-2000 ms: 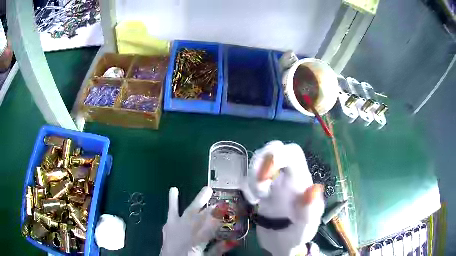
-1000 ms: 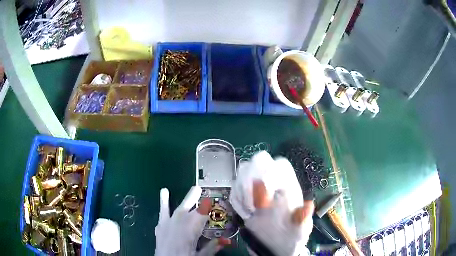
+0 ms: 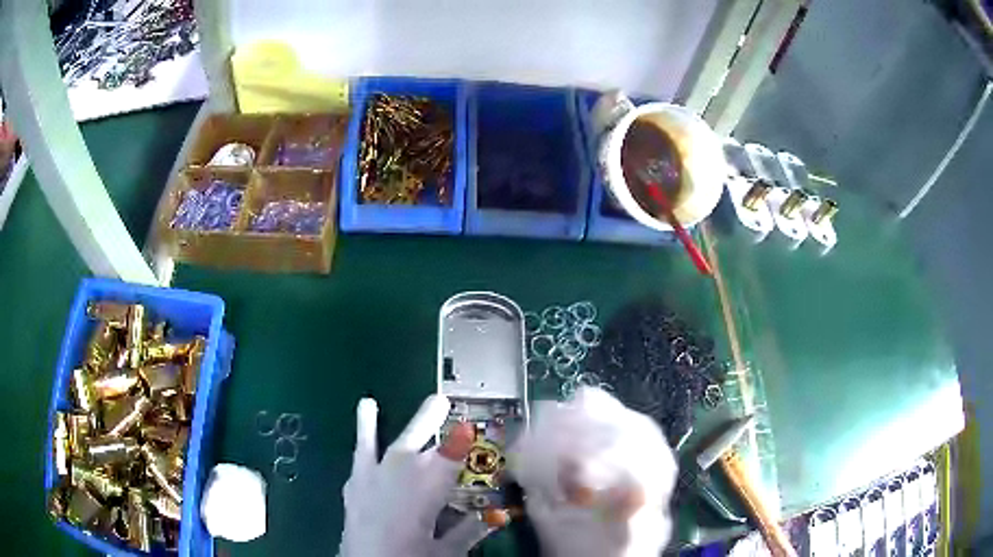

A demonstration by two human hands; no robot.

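The silver-grey lock panel point(image 3: 482, 354) lies recessed side up in front of me, its rounded plain end pointing away. A gold cam plate point(image 3: 482, 461) with a round hole sits in its nearer half. My left hand point(image 3: 405, 484), in a white glove with bare fingertips, grips the panel's near left part; its other fingers are spread. My right hand point(image 3: 593, 473), also gloved, is blurred over the panel's near right edge. Its fingers are curled, and whether it holds anything cannot be told. The near right edge of the panel is hidden.
Silver rings point(image 3: 566, 339) and a dark ring pile point(image 3: 659, 364) lie right of the panel. Beyond them is a hammer point(image 3: 751, 500). A blue hub bin point(image 3: 215, 375) stands left; a cardboard box point(image 3: 250, 252), blue bins point(image 3: 403, 220) and a grease tub point(image 3: 702, 163) stand behind.
My right hand has moved down and toward me, uncovering the silver rings. The dark band seen beneath it earlier is no longer visible. My left hand stays at the panel.
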